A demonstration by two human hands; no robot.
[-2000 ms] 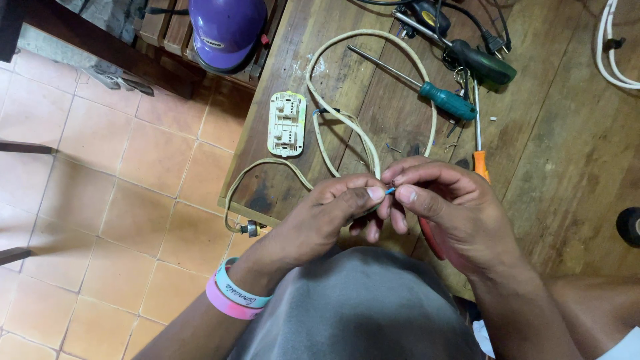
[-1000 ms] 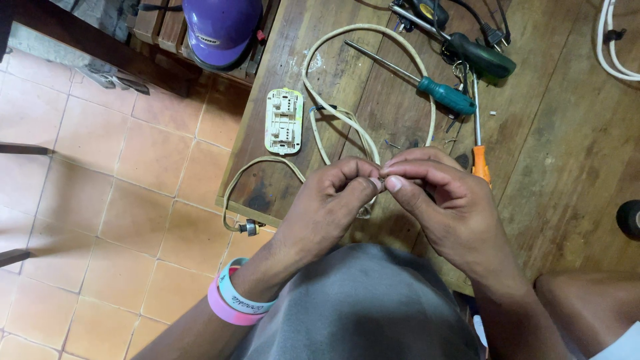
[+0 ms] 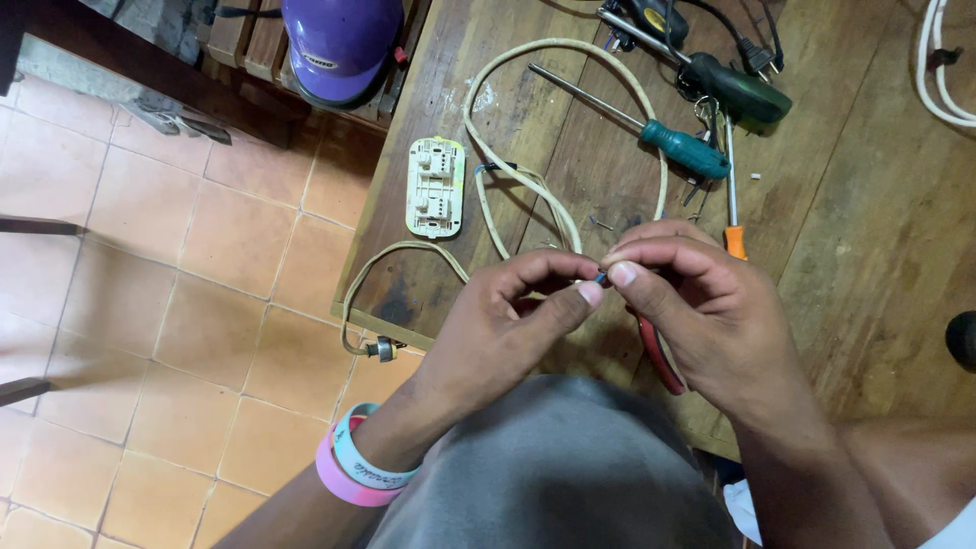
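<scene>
My left hand [image 3: 526, 320] pinches a thin blue wire [image 3: 601, 277] between thumb and forefinger. The fingertips of my right hand [image 3: 686, 305] close on the wire's other end and touch my left fingertips. From under my hands a cream cable [image 3: 471, 99] loops over the wooden table. A red-handled tool [image 3: 657, 354] lies partly hidden below my right hand. Left of the loop sits a cream double wall-outlet plate [image 3: 435, 187], its terminal side up. A screwdriver with a teal handle [image 3: 686, 149] lies across the loop.
Farther back are a screwdriver with a dark green handle [image 3: 740, 90], an orange-handled screwdriver [image 3: 734, 240] and a black plug [image 3: 755, 57]. A cable end with a metal-and-black fitting [image 3: 383, 349] hangs past the table's edge. A purple helmet [image 3: 343, 46] rests on slatted wood; white cable [image 3: 932, 69] lies right.
Both hands stay together at the wire, with small finger shifts. The blue piece, hidden one second ago, shows again between the fingertips.
</scene>
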